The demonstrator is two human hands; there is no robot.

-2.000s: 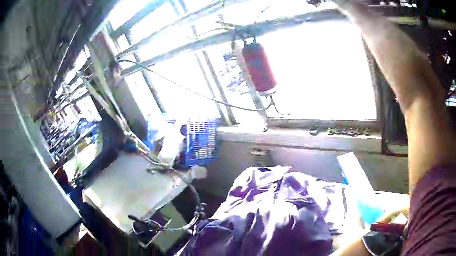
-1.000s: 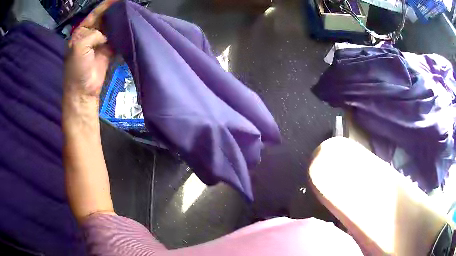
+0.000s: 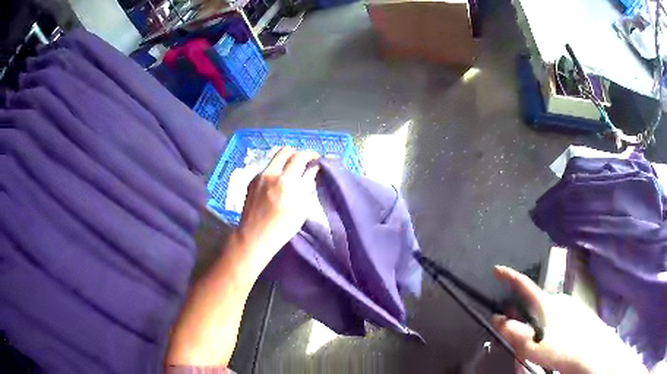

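My left hand (image 3: 278,190) holds a purple jacket (image 3: 358,248) by its upper edge. The jacket hangs in loose folds, with a pointed corner at the lower right. My right hand (image 3: 563,329) is at the lower right, around a black hanger (image 3: 468,291). The hanger's thin arms point up and left, and its end is close to the jacket's right edge. Whether the hanger touches the cloth is unclear.
Smooth purple jackets (image 3: 95,219) hang in a row at left. A blue crate (image 3: 292,134) with pale contents is on the floor behind my left hand. Crumpled purple jackets (image 3: 614,204) lie at right. A cardboard box (image 3: 424,33) stands at the back.
My left hand has come down and inward from the upper left with the jacket. My right hand has come into view with the black hanger. The pale padded board has left the view.
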